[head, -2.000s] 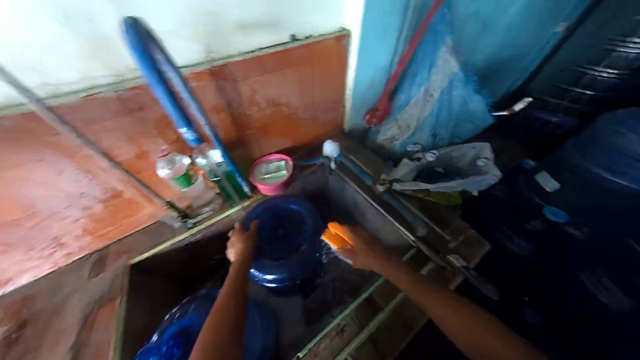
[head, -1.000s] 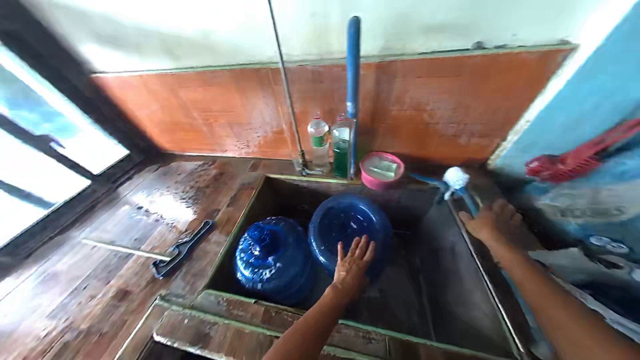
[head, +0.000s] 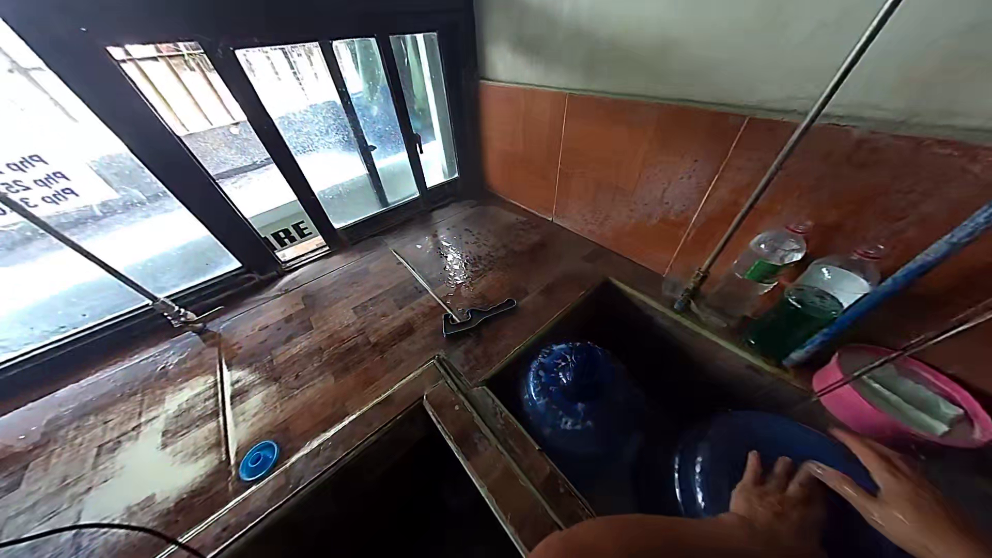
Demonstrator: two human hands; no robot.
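Note:
A large blue water jug [head: 697, 473] lies at the lower right in the tiled basin, its round base turned up. My left hand [head: 783, 492] rests on it with fingers spread. Beside it my right hand [head: 899, 480] also touches the jug, thumb and fingers apart, with nothing seen between them. A second blue jug [head: 577, 395] stands to the left in the same basin, its capped or narrow top upward. The lower parts of both jugs are in shadow.
A pink tub [head: 899, 395], a bottle of green liquid [head: 798, 314], a clear bottle [head: 763, 260] and a blue pole [head: 899, 283] line the basin's back edge. A squeegee [head: 477, 314] and a blue lid [head: 258, 460] lie on the wet ledge.
The view has swung left toward the windows. My right hand, at the white-headed brush one second ago, is now on the jug. The orange thing it held two seconds ago is out of sight.

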